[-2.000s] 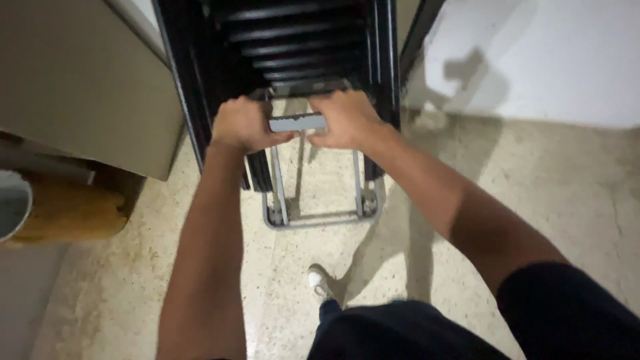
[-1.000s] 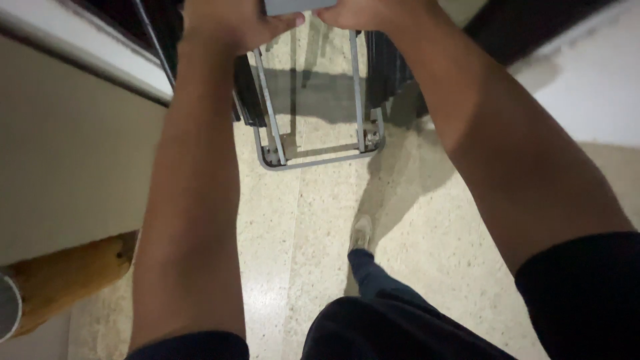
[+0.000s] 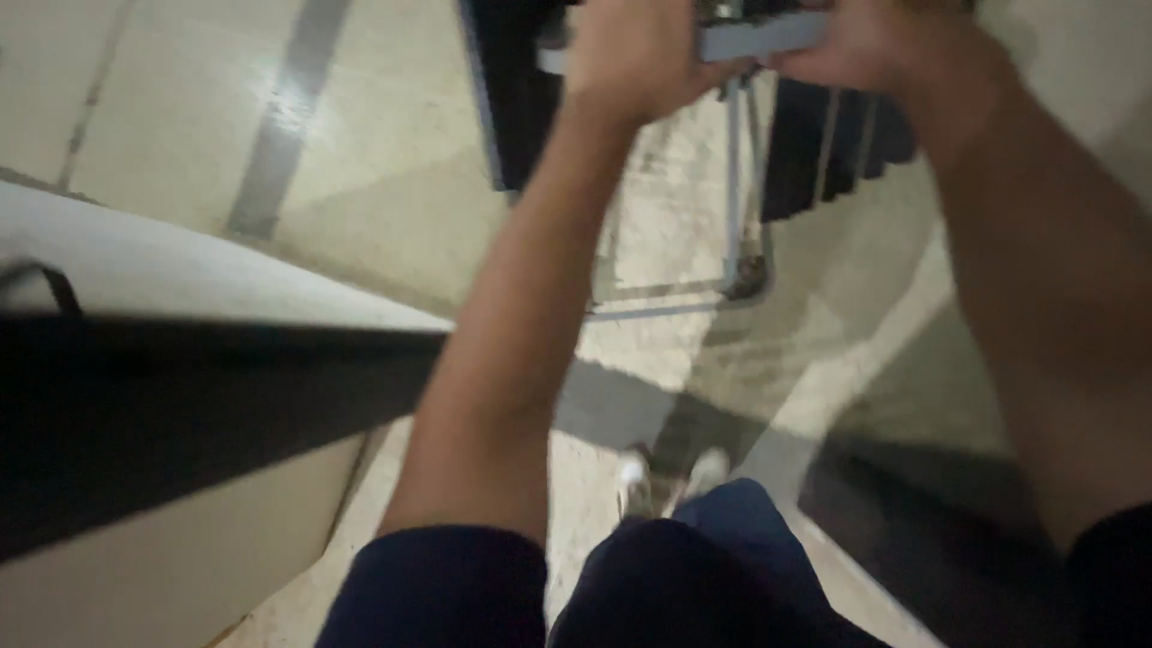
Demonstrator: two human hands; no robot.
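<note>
Both my hands are on the grey top bar of a wheeled metal frame near the top edge. My left hand wraps its left part, and my right hand grips the right part; the thumbs almost meet. Below the hands, the frame's thin grey base tube lies low over the floor, with a dark wheel at its right corner. Black slatted panels hang beside the frame on the right, and a black panel stands on the left. The far end is cut off by the view.
A dark door edge or beam reaches in from the left, beside a white wall edge. A dark panel lies at lower right. Pale tiled floor with a dark strip stretches at upper left. My shoes are below the frame.
The view has turned and moved along with the frame. A brown cylinder at the left has left the view; a dark beam and tiled floor now show there. Both hands have stayed on the bar.
</note>
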